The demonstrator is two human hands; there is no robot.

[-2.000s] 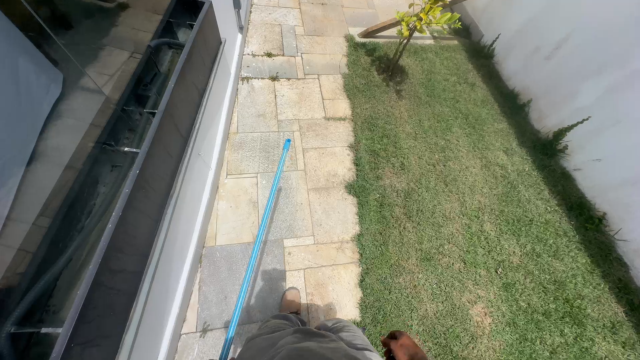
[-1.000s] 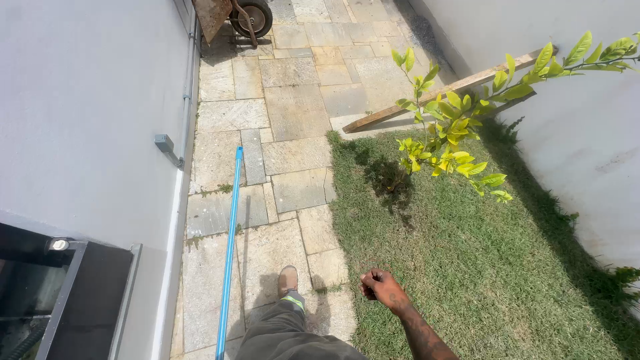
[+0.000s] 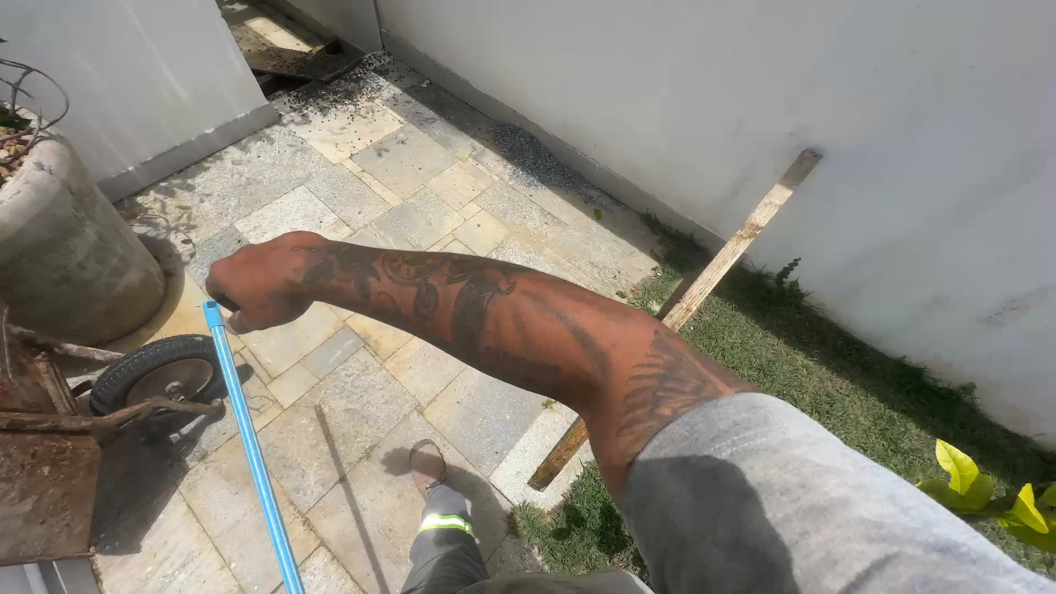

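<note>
My right arm stretches across the head view from the lower right. Its hand is loosely curled just above the capped end of a light blue pole; whether they touch cannot be told, and nothing shows between the fingers. The pole slants from beside this hand down past the bottom edge, where its lower end is hidden. My left hand is out of view.
A rusty wheelbarrow with a black tyre stands at left beside a large planter. A wooden plank leans against the white wall. Gravel lies along its base. Leaves show at lower right above grass.
My right arm has reached out leftward, its hand now by the pole's capped end; a second ago it was over the grass edge. The view has moved forward along the path.
</note>
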